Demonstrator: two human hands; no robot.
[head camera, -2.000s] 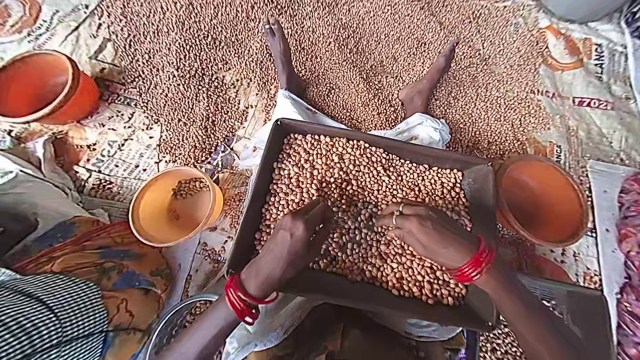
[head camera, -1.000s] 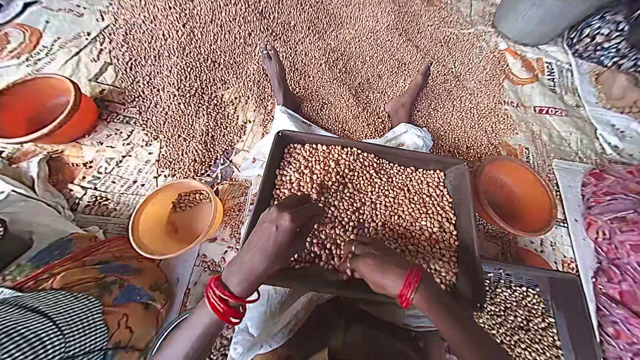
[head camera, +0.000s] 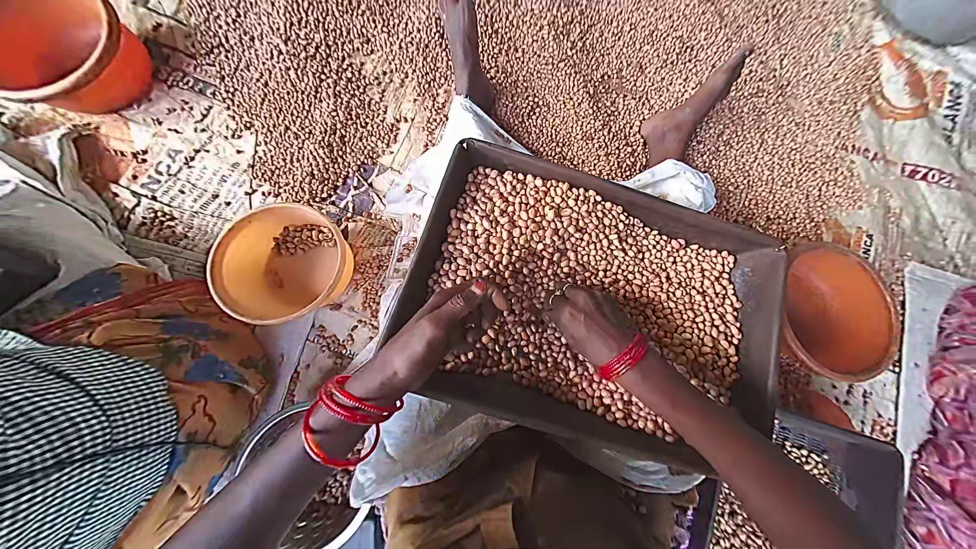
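A dark rectangular tray full of brown nuts or beans rests across my lap, on white cloth. My left hand, with red bangles at the wrist, is over the left part of the nuts, its fingers curled and thumb uppermost; whether it holds a nut cannot be seen. My right hand, wearing a ring and red bangles, reaches down into the nuts near the middle, fingertips partly hidden. An orange-yellow bowl holding a few dark pieces stands left of the tray. An orange bowl is at its right.
Nuts cover the printed sacking around my bare feet. A red-orange tub stands at upper left. At lower right is another dark tray with nuts; at lower left, a metal bowl. Patterned cloth lies at both sides.
My left hand has come down and my right hand has moved up from the tray's near edge toward its middle. The tray now sits more tilted in view than one second ago.
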